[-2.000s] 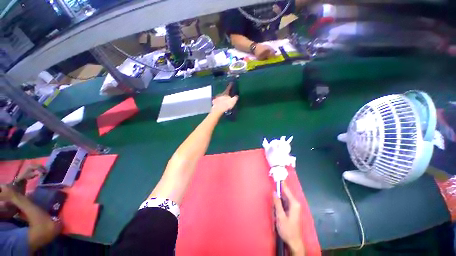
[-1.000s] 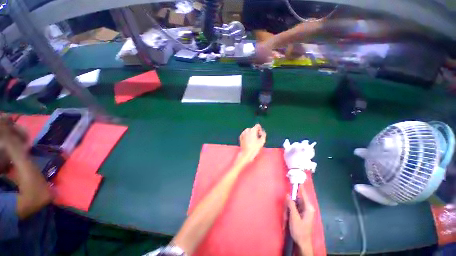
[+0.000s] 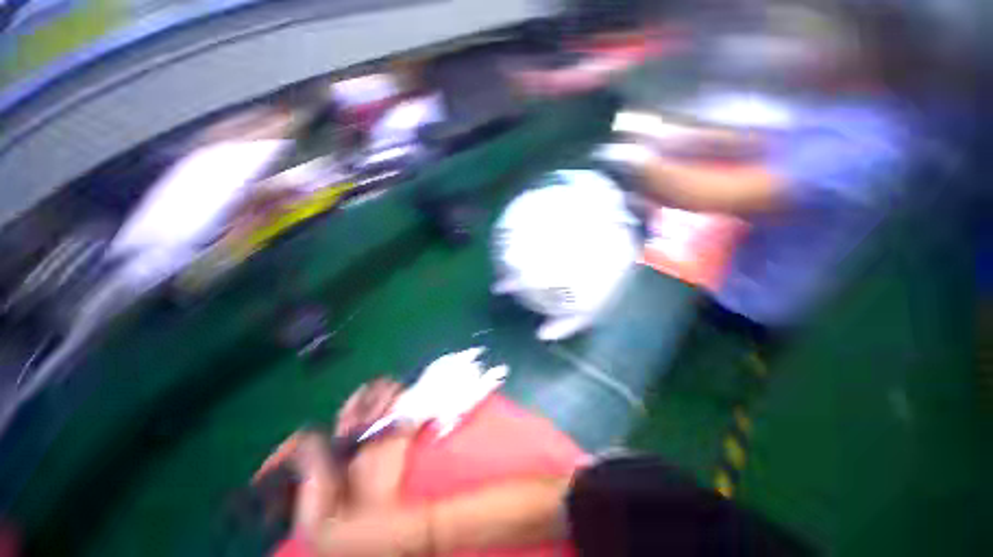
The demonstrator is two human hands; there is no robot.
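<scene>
The view is strongly blurred. A white ragged cloth bundle (image 3: 441,394) lies at the edge of the red mat (image 3: 495,435); its handle cannot be made out. A bare forearm with a dark sleeve comes from the lower right across the mat to a blurred hand (image 3: 321,495). A second blurred hand shape (image 3: 370,405) shows beside the bundle. I cannot tell which is my left hand and which my right. A dark shape (image 3: 267,490) is beside the lower hand; whether it is held is unclear.
The white desk fan (image 3: 566,248) stands on the green bench beyond the mat. Small dark units (image 3: 305,326) lie farther left. A person in blue (image 3: 811,207) is at the upper right. Yellow-black floor marking (image 3: 735,452) shows at the right.
The view has swung right and tilted, and is much more blurred. The hands and bundle now appear lower left in the picture. The left neighbour has left the view.
</scene>
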